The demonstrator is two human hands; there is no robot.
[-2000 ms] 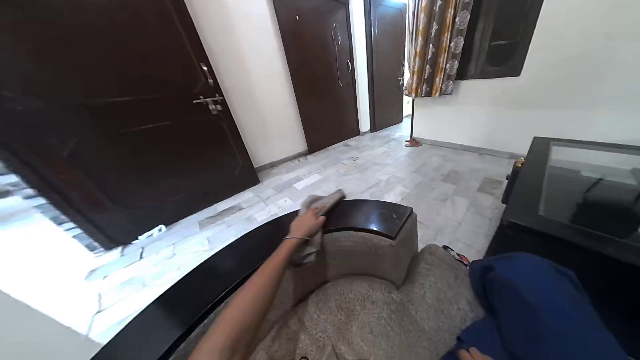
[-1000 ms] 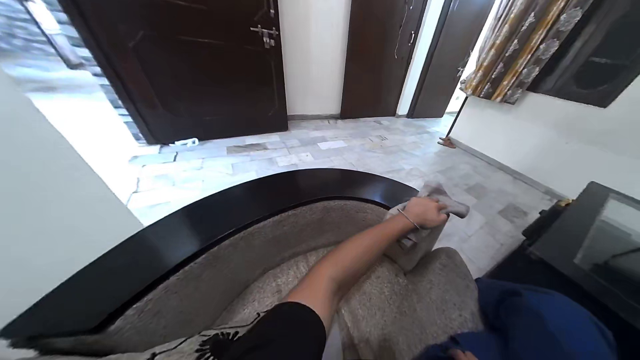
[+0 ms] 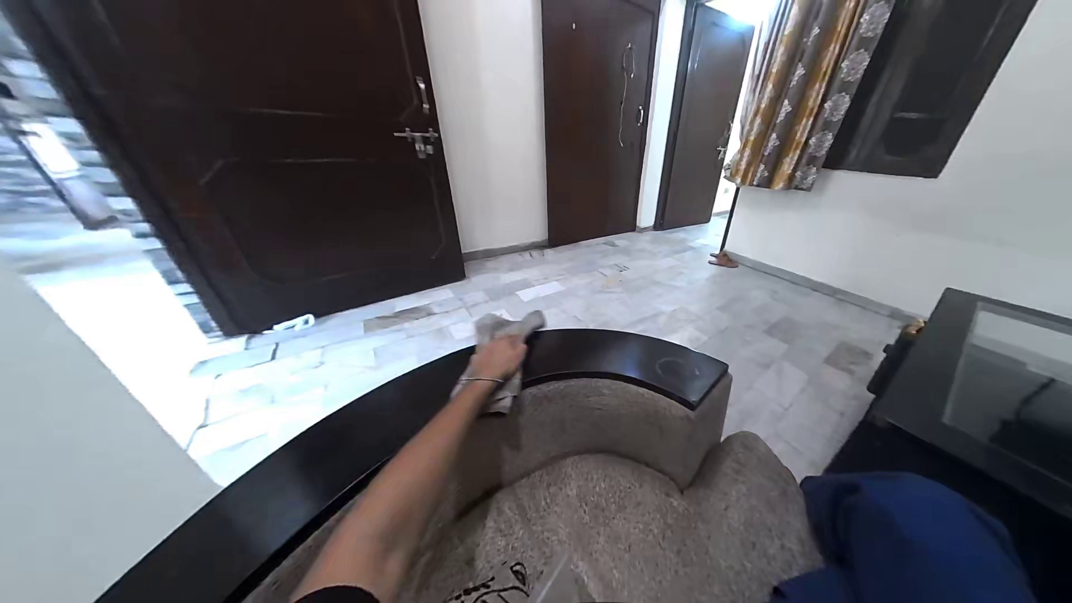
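Observation:
My left hand point(image 3: 497, 358), with a thin bracelet at the wrist, holds a crumpled grey cloth point(image 3: 501, 327) on the glossy black top rail point(image 3: 620, 356) of a curved sofa. Part of the cloth hangs over the inner edge of the rail, against the brown-grey upholstery point(image 3: 603, 419). A faint ring-like mark shows on the rail near its right end. My right hand is out of view.
The textured sofa seat point(image 3: 586, 519) lies below the rail. At the right stands a black table with a glass top point(image 3: 1022, 377). Beyond the sofa are a marble-tiled floor point(image 3: 754, 335), a dark door point(image 3: 276, 151) and a patterned curtain point(image 3: 796, 92).
My left hand and the cloth have moved from the rail's right end back leftward along it. The right hand, partly visible earlier at the bottom, has gone out of view.

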